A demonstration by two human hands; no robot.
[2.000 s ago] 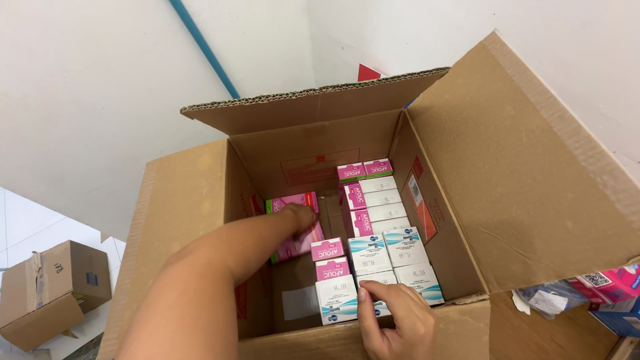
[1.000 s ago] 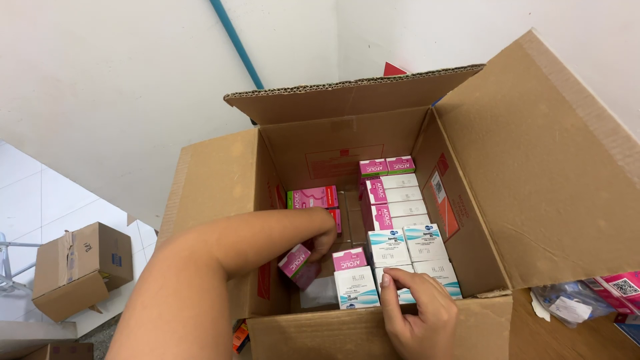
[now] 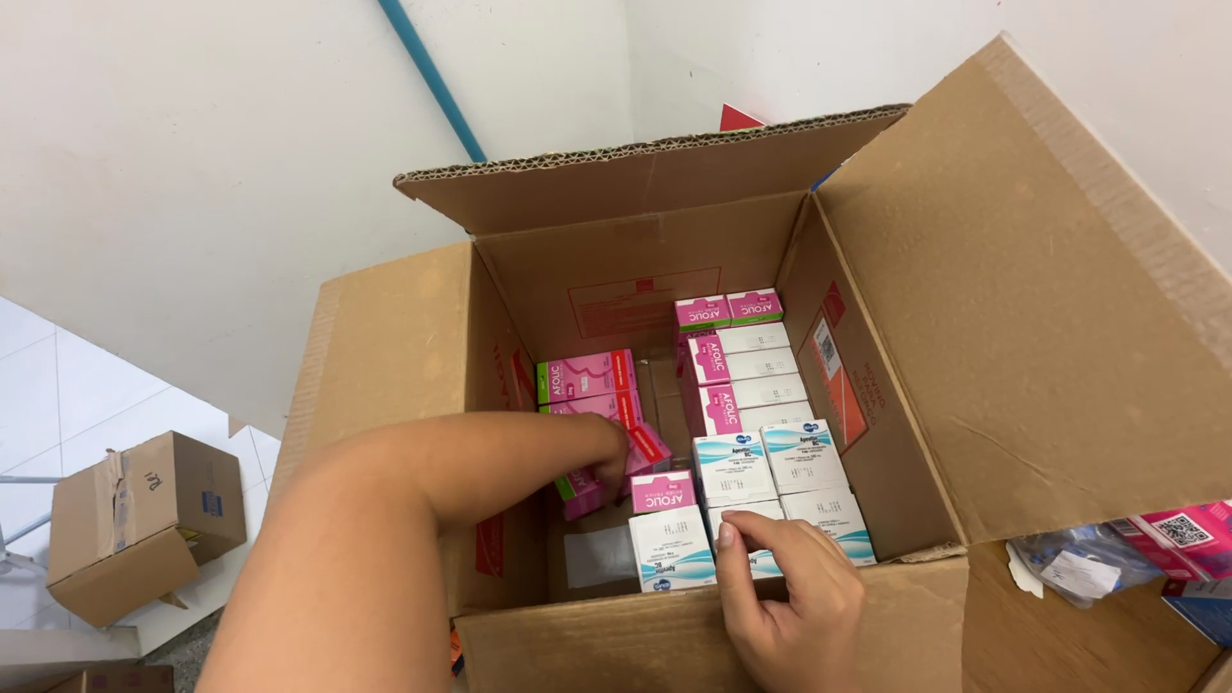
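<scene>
An open cardboard carton (image 3: 712,626) holds several small medicine boxes. My left hand (image 3: 608,457) reaches down inside its left half, fingers on a pink Afolic box (image 3: 582,496) that lies tilted; my fingertips are hidden, so the grip cannot be told. Flat pink boxes (image 3: 582,373) lie just behind that hand. My right hand (image 3: 799,587) is bent over the near edge, thumb and forefinger near the white-and-blue Apevitin boxes (image 3: 733,472), with nothing seen held. An upright pink box (image 3: 663,492) stands between the hands. More pink-and-white boxes (image 3: 756,366) stand in rows along the right wall.
The carton's large right flap (image 3: 1011,308) stands out to the right, its left flap (image 3: 385,346) to the left. A smaller carton (image 3: 144,520) sits at the lower left. A plastic bag (image 3: 1083,568) and pink packages (image 3: 1179,529) lie on the wooden surface (image 3: 1059,640) at right.
The pink box by my left hand was upright and tilted one second ago; it now lies lower, near the flat pink boxes. My right hand has stayed at the near edge.
</scene>
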